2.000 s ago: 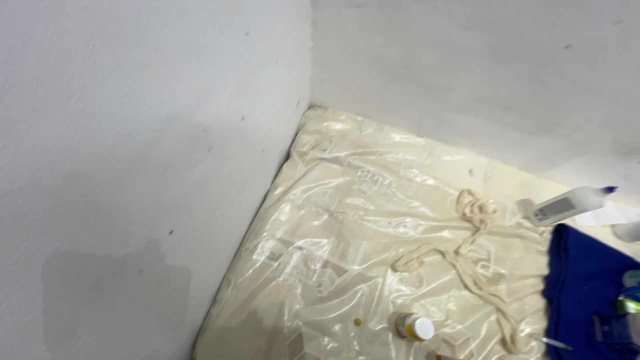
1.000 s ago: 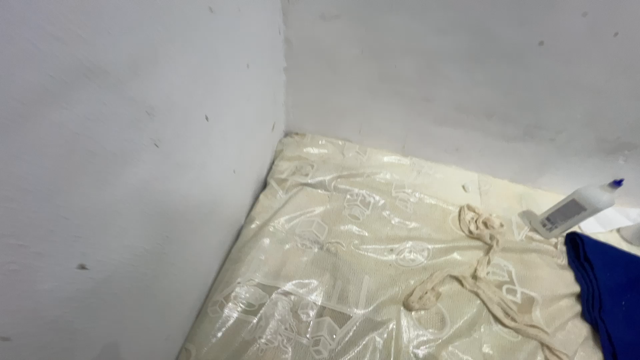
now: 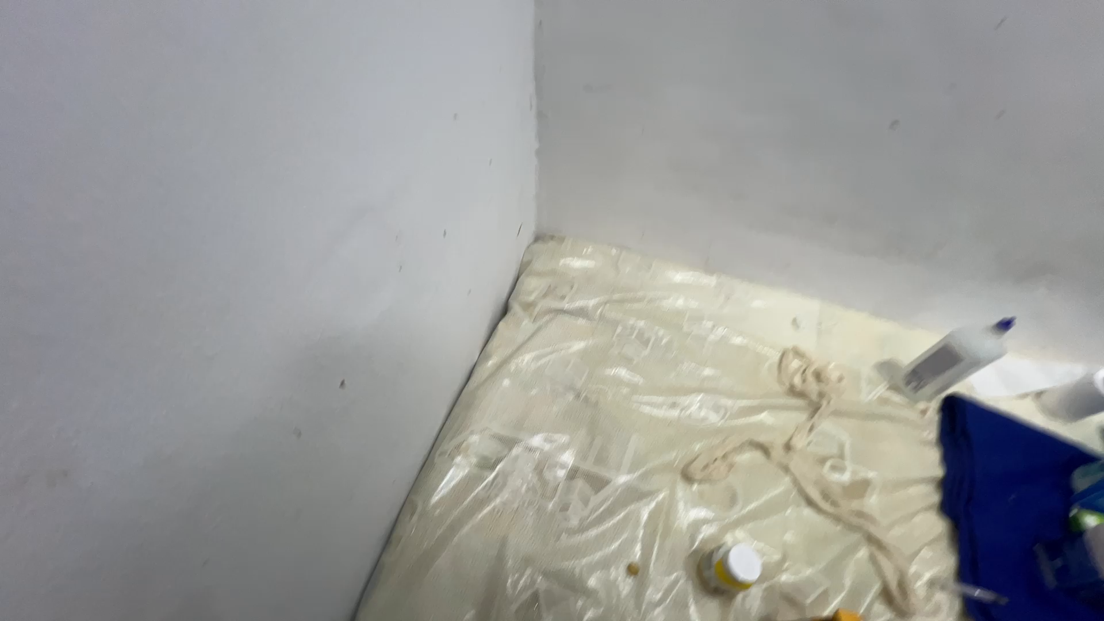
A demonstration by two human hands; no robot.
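Neither of my hands shows in the head view. A cream plastic cover (image 3: 595, 388) with a faint pattern lies wrinkled over the surface in the corner. On it a pale cloth cord (image 3: 828, 492) runs in loose bends, bunched at its far end. A small bottle with a white cap and yellow band (image 3: 733, 567) stands near the bottom edge, a tiny brownish bit (image 3: 633, 569) to its left. Farther back at the right is a white squeeze bottle with a blue tip (image 3: 955, 358). A folded dark blue cloth (image 3: 992, 492) lies in front of it.
Two grey-white walls (image 3: 259, 259) meet behind the cover. At the right edge are a white cylindrical object (image 3: 1074, 397) and several partly cut-off items on the blue cloth. An orange object (image 3: 847, 616) shows at the bottom edge.
The view has shifted, bringing the small white-capped bottle back into the frame after it was out of sight one second ago. Nothing on the cover has plainly moved.
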